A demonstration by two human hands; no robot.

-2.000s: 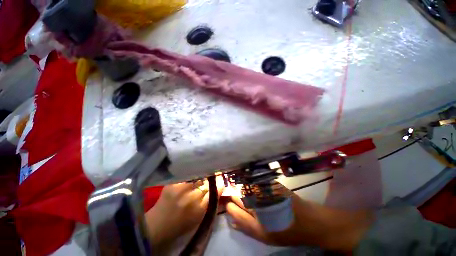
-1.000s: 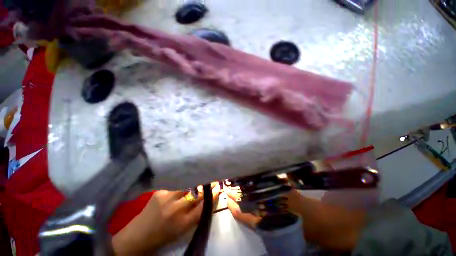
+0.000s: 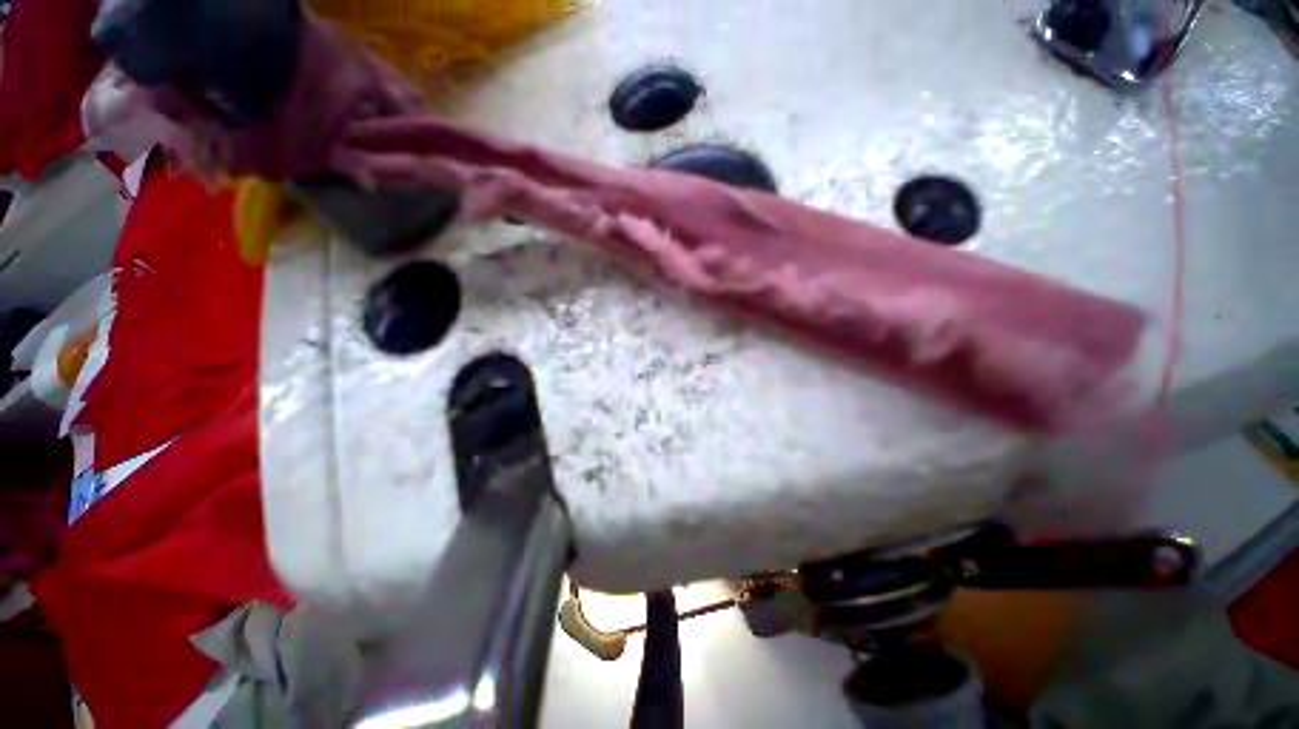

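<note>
The white sewing machine head (image 3: 741,427) fills most of the view. A frayed dusty pink rag strip (image 3: 855,292) lies across its top. The shiny metal guard (image 3: 499,641) looms at the front. Red fabric (image 3: 171,541) lies to the left of the head. My right hand (image 3: 1014,638) shows only as a blurred skin-coloured patch behind the tension fittings, with a grey-green sleeve beside it; its fingers are hidden. My left hand is not in view. The needle area is mostly hidden by the head and guard.
Dark tension fittings (image 3: 890,570) stick out under the head's lower edge. A yellow cloth scrap (image 3: 442,36) is at the top left. A thin pink-red thread (image 3: 1175,228) runs down over the head. More red cloth (image 3: 1268,620) shows at the right edge.
My left hand was at the lit needle area and has left the view. My right hand's fingers, seen there before, are now hidden. The view has shifted, so the head sits further right.
</note>
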